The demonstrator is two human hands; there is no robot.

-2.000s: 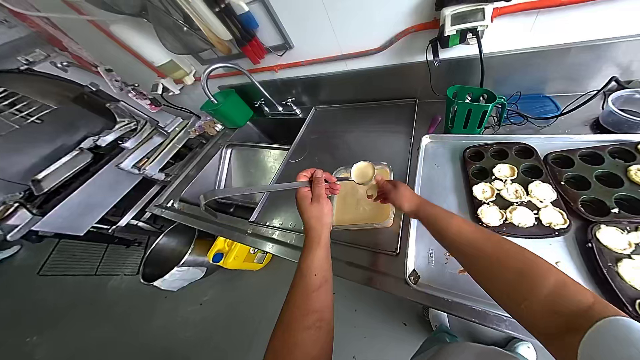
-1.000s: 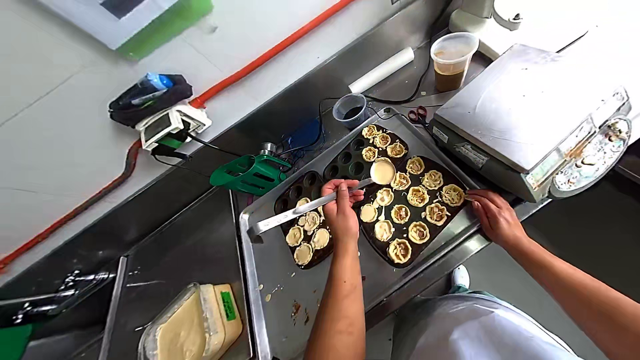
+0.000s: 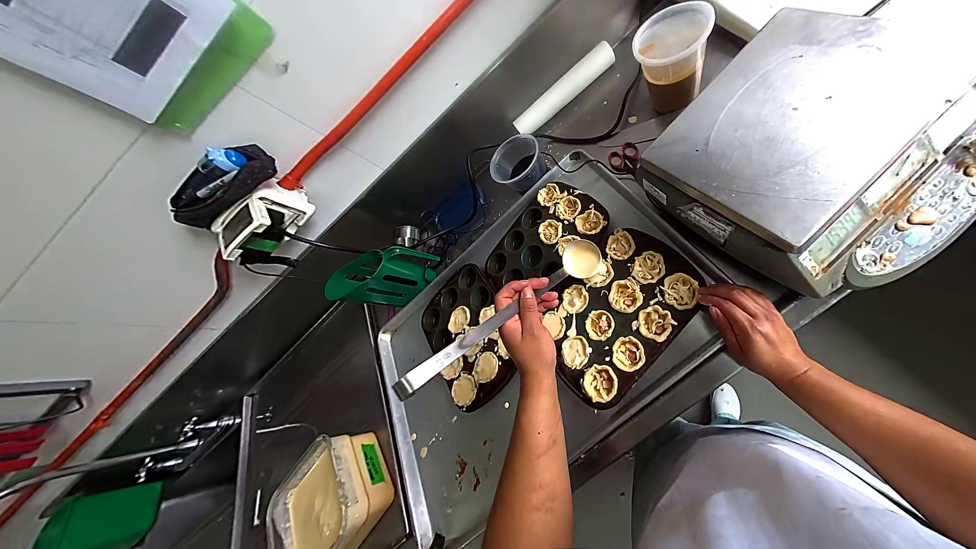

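My left hand point(image 3: 528, 324) grips the long handle of a metal ladle point(image 3: 582, 259), whose bowl holds pale liquid above the pastry cups. Under it lies a dark muffin pan point(image 3: 627, 305) with dough cups; some hold shredded filling, others pale liquid. My right hand point(image 3: 751, 328) has its fingertips at this pan's right edge, beside a filled dough cup point(image 3: 680, 291). Two more muffin pans show behind and to the left, one with several bare wells point(image 3: 515, 242), the other partly behind the ladle handle point(image 3: 465, 389). All stand on a large metal tray point(image 3: 457, 473).
A clear tub of pale batter point(image 3: 316, 496) stands by the sink at lower left. A green plastic scoop point(image 3: 381, 276), a small clear cup point(image 3: 518, 164), red-handled scissors point(image 3: 624, 158) and a tub of brown liquid point(image 3: 671, 57) sit behind the tray. A metal scale point(image 3: 770, 130) is at right.
The view has swung from the batter tub to the muffin pans. The filled ladle, over the tub two seconds ago, is now over the pans. My right hand has left the ladle for the pan's edge.
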